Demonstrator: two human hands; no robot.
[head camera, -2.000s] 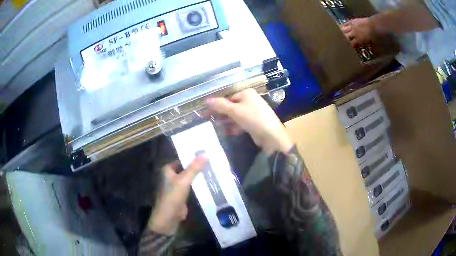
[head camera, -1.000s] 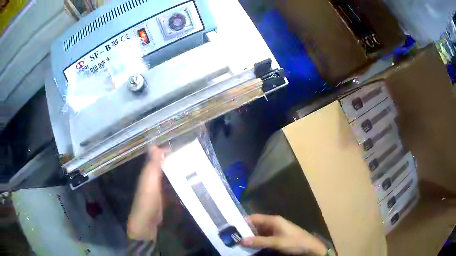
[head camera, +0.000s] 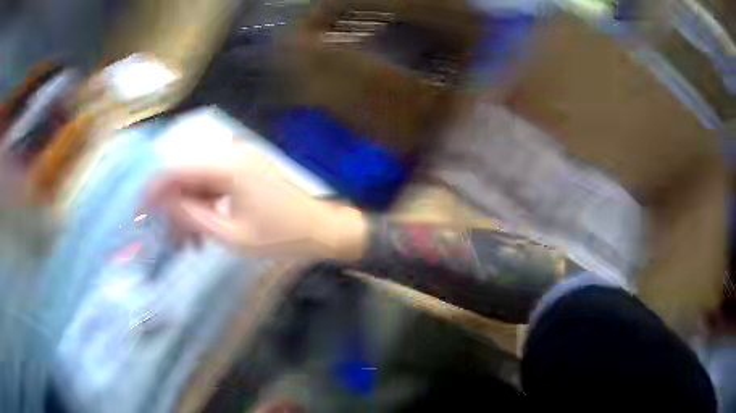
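The frame is heavily blurred. My right hand reaches in from the right over the pale blue-grey heat sealer at the left. Its fingers are bent, but I cannot tell whether they hold anything. A small skin-coloured blur at the bottom edge may be my left hand; it is cut off and its state does not show. The large open carton is at the right, with a blurred row of white watch boxes in it. The box in the clear sleeve cannot be made out.
A bright blue stool top lies beyond my right forearm. Another brown carton is behind it at the top. My patterned forearm and dark sleeve cross the lower right, in front of the large carton. An orange and dark blurred shape is at the upper left.
The view has swung, and the sealer now shows lower at the left. My right hand has left the sleeved watch box and is over the sealer. The box is no longer discernible.
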